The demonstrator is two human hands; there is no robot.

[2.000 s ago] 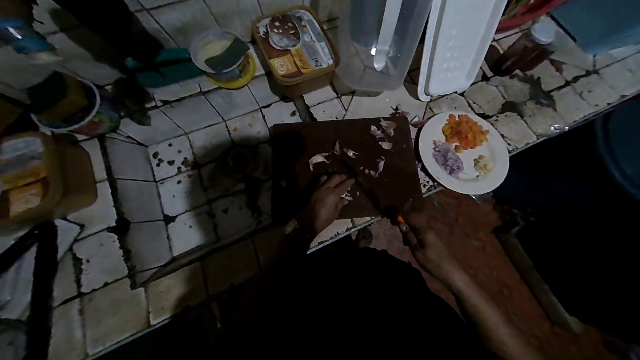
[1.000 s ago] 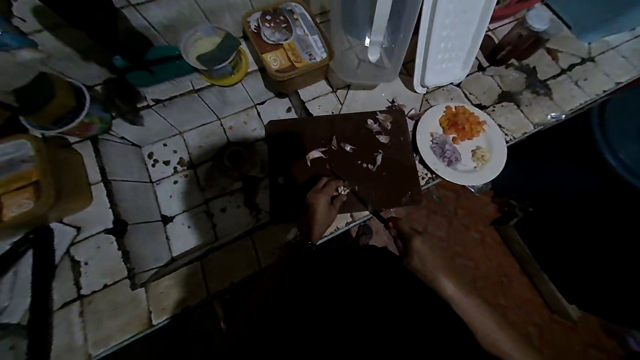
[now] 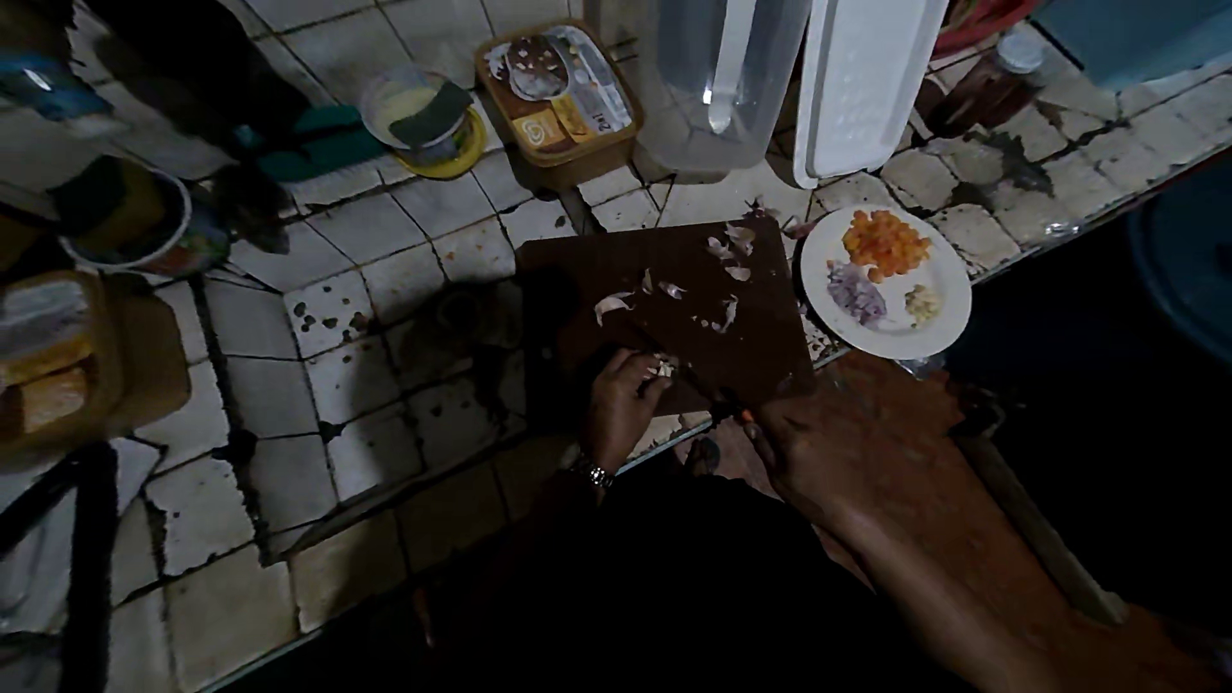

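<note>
A dark brown cutting board (image 3: 693, 289) lies at the tiled counter's edge. My left hand (image 3: 626, 395), with a metal watch at the wrist, holds small pale garlic pieces (image 3: 662, 367) against the board's near part. My right hand (image 3: 784, 438) grips a knife by its orange and dark handle (image 3: 746, 416); the dim blade points up and left toward the garlic. Garlic cloves and peels (image 3: 612, 306) lie scattered farther back on the board. Right of it, a white plate (image 3: 890, 332) holds diced orange vegetable (image 3: 885, 243), chopped purple onion (image 3: 856, 294) and minced garlic (image 3: 921, 303).
Behind the board stand a lidded plastic tub (image 3: 563, 91), a clear container (image 3: 717, 125) and a white plastic lid (image 3: 866, 91). A jar (image 3: 991, 82) is at the back right. A tub with a sponge (image 3: 423, 115) stands back left, near a sunken tiled basin (image 3: 279, 404).
My left hand has shifted slightly and its fingertips are now drawn together around the garlic pieces. My right hand stays on the knife handle beside the board's near edge.
</note>
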